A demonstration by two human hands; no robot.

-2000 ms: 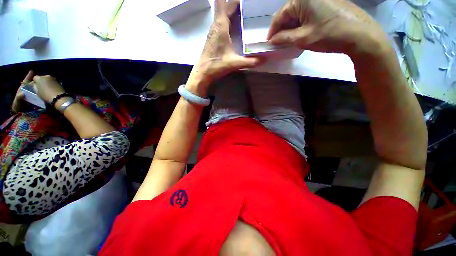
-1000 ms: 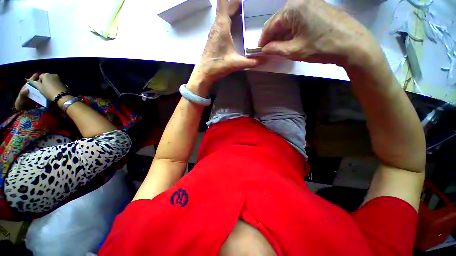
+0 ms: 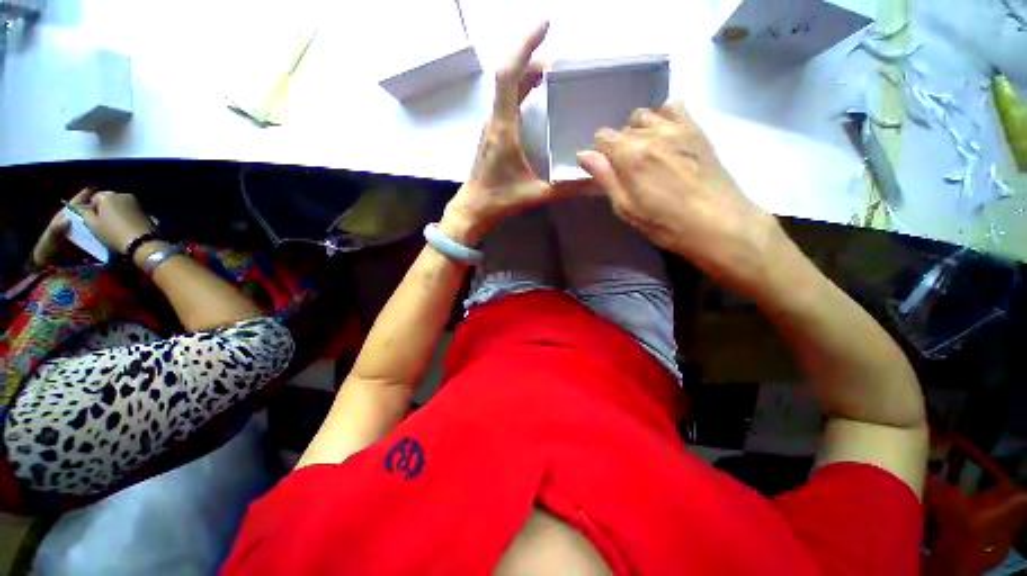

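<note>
An open white box [image 3: 603, 96], pale grey inside, is at the table's front edge above my lap. My left hand [image 3: 507, 158] holds its left side, with the thumb along the near edge and the fingers pointing up past the far corner. My right hand [image 3: 659, 169] is at the box's near right part, fingers curled over the inside and right wall. Whether my right fingers pinch anything is hidden.
A white box [image 3: 788, 25] with a round yellow mark stands at the back right. A white box part [image 3: 430, 74] and yellow sheet [image 3: 277, 88] lie left. A grey tool [image 3: 876, 155] lies among white offcuts [image 3: 957, 124]. A second person's hands [image 3: 96, 225] hold something white.
The camera view has shifted, so the table shows lower and more of the back appears. My right hand has moved from the box's near inside edge toward its right side, fingers more curled.
</note>
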